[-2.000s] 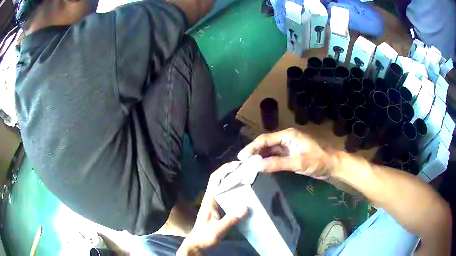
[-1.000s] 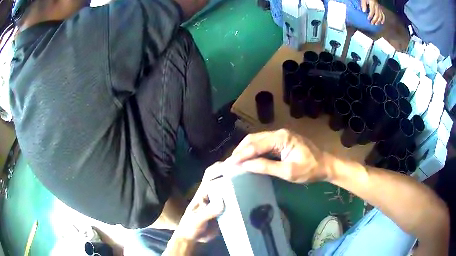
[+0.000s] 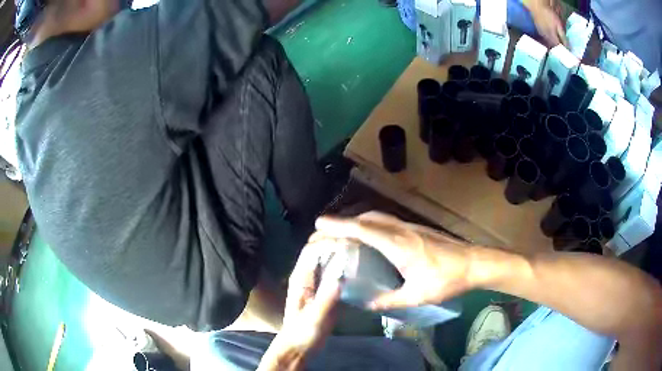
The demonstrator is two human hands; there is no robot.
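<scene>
A retail carton point(image 3: 357, 279), white to pale blue with a dark face, is held over my lap with its near end towards me. My left hand point(image 3: 308, 297) grips its left side. My right hand point(image 3: 410, 257) is curled over its top and right side, fingertips near my left fingers. The hands and carton are partly blurred, and the fingers hide much of the carton end; its flaps cannot be made out. Many black tubes point(image 3: 508, 138) stand upright in a cluster on the cardboard sheet point(image 3: 428, 190). One black tube point(image 3: 393, 149) stands apart at the left.
Rows of retail cartons point(image 3: 492, 52) stand behind and right of the tubes. A person in dark clothes point(image 3: 138, 174) fills the left. Another person's hand point(image 3: 546, 22) is at the top right. A shoe point(image 3: 488, 330) rests on the green floor point(image 3: 348, 65). Dark tubes point(image 3: 151, 361) show at the bottom left.
The carton has turned and tipped in my hands, so its printed face no longer shows. My right hand has moved from its end to wrap over it. The other person's hand reaches nearer the cartons.
</scene>
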